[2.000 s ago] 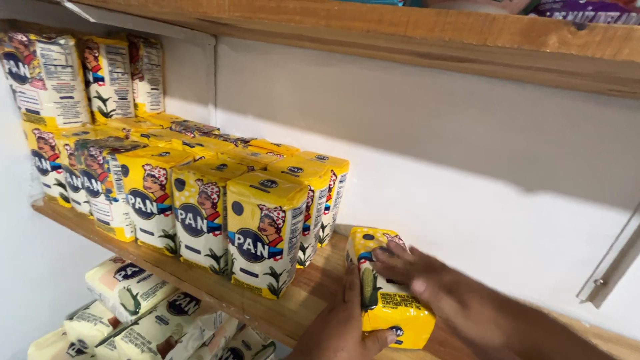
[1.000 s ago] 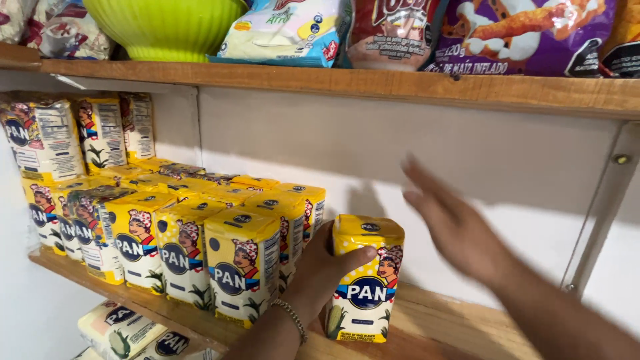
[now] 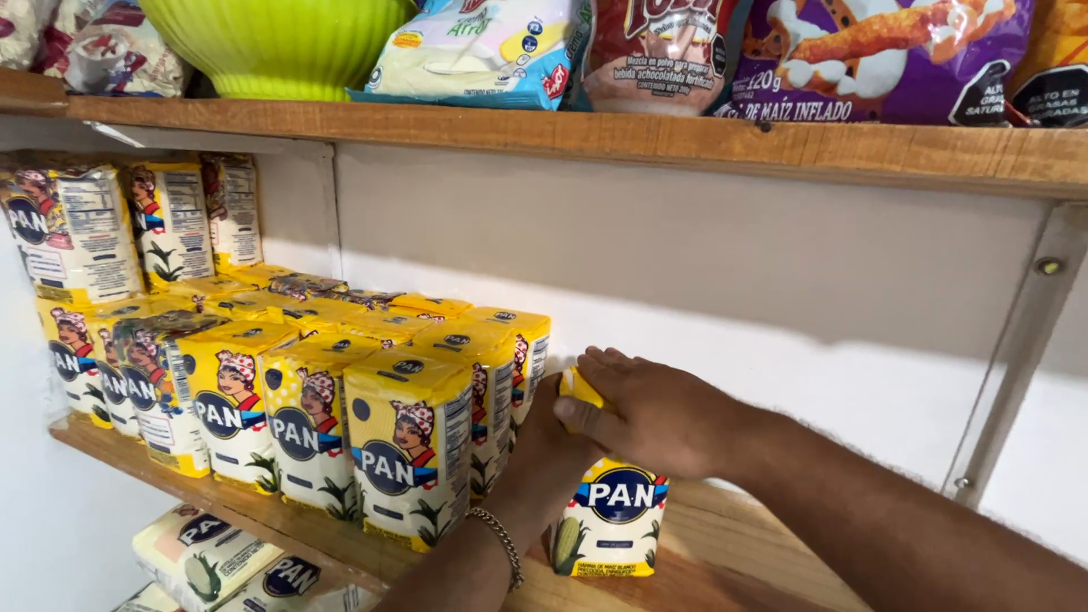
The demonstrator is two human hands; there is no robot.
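Note:
A yellow and white PAN corn flour package (image 3: 614,518) stands upright on the wooden shelf, its front facing me. My left hand (image 3: 557,425), with a chain bracelet at the wrist, is around its left side; the fingers are mostly hidden. Across the top of the package lies my right hand (image 3: 650,412), palm down, partly over the left hand. Just left of my hands, rows of similar packages (image 3: 408,459) stand close together, with an apparent gap between the nearest ones and the held package. A few more packages (image 3: 76,234) are stacked on top at the far left.
An upper wooden shelf (image 3: 544,140) runs above my hands and bears a green bowl (image 3: 280,47) and several snack and powder bags (image 3: 884,59). A metal bracket (image 3: 1011,357) is on the wall at right. More flour packages (image 3: 204,552) lie below the shelf at lower left.
The package was tilted or lying two seconds ago and now stands upright. My right hand was raised off it a second ago and has come down onto its top. The view has shifted.

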